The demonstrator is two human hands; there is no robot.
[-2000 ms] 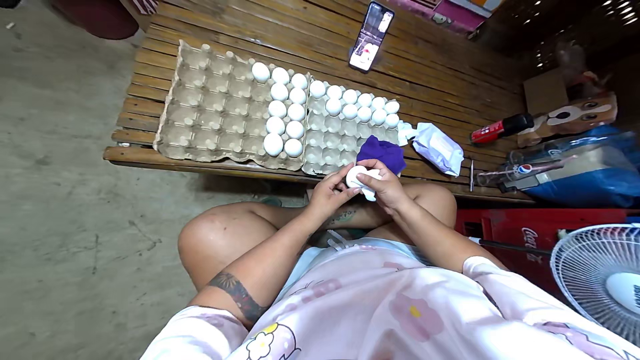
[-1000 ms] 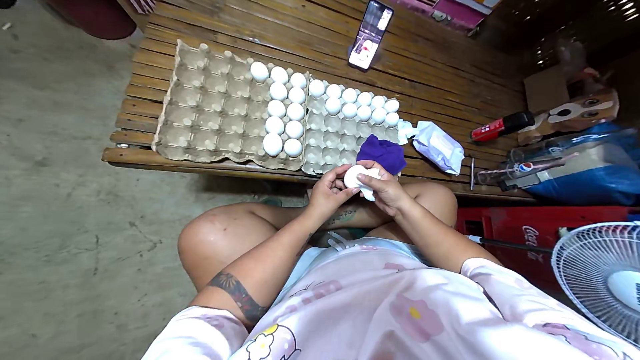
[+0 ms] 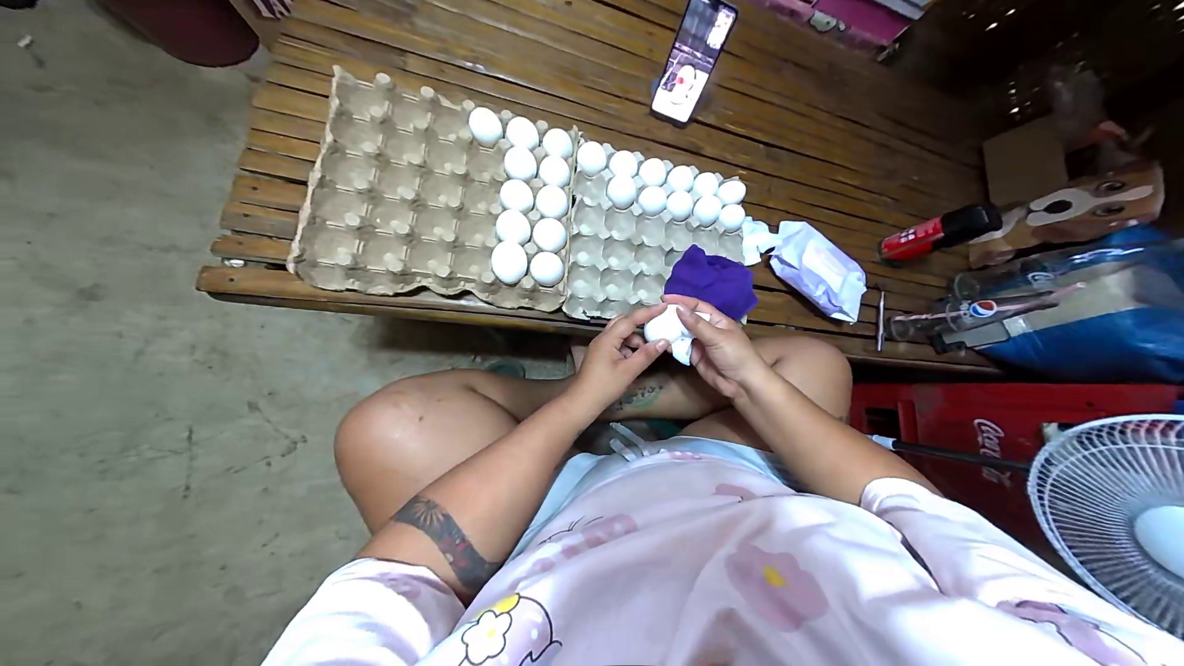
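Observation:
My left hand holds a white egg by its left side, over my lap at the table's near edge. A white wipe is in my right hand, pressed against the same egg. Just beyond my hands a purple cloth lies partly over the right-hand egg tray, a pulp tray with two rows of white eggs along its far side. The left pulp egg tray adjoins it, with white eggs in its right-hand columns and bare cups elsewhere.
On the slatted wooden table stands a lit phone. A wipes packet, a red and black can and a blue plastic bag lie to the right. Below them are a red crate and a white fan.

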